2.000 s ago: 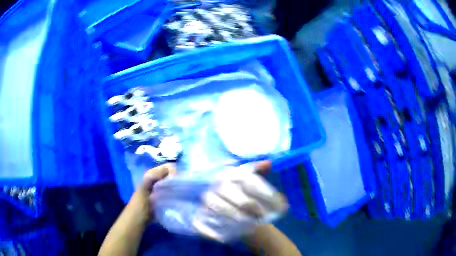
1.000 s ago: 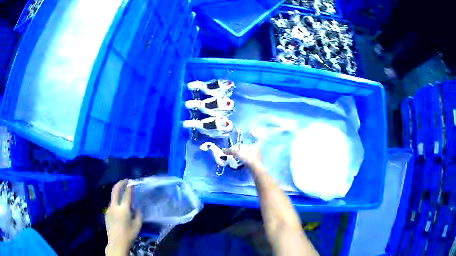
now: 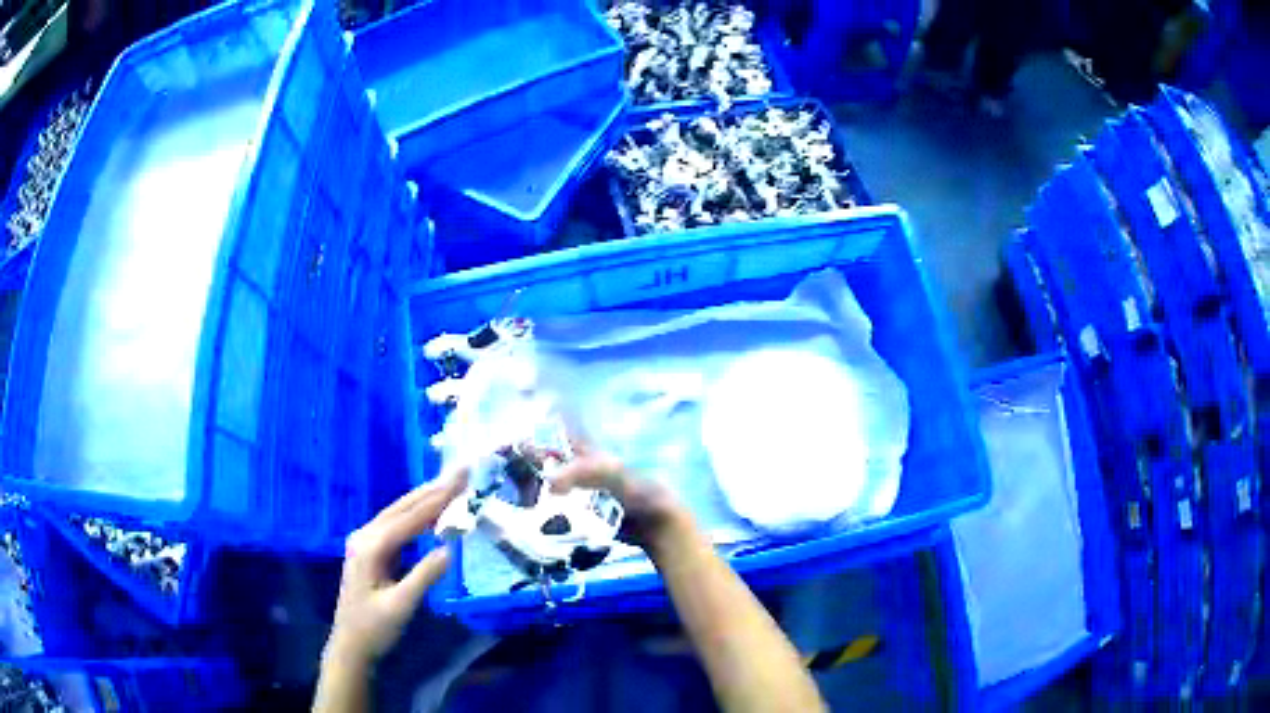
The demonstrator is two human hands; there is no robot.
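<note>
The working crate (image 3: 942, 397) lies before me, with white-and-black plastic units (image 3: 557, 529) at its left end. Glare and blur run over the units' middle, so I cannot tell whether film covers them. My left hand (image 3: 397, 564) is at the crate's near left corner, fingers apart, fingertips beside the nearest unit; no film shows between them. My right hand (image 3: 606, 488) reaches over the near units, its fingertips at or on one; its grip is unclear. Pale film (image 3: 627, 418) lies on the crate floor, with a glaring white round patch (image 3: 783, 439) at right.
A tall blue crate stack (image 3: 244, 334) stands at left. An empty blue crate (image 3: 488, 84) and bulk crates of jumbled units (image 3: 731, 165) lie beyond. At right are a lined crate (image 3: 1031, 515) and stacked blue crates (image 3: 1156, 418). Yellow-black tape (image 3: 843, 652) shows below.
My left hand has moved from below the crate up to the units, and the clear bag it held no longer shows clearly. My right hand stays at the units. The view has shifted.
</note>
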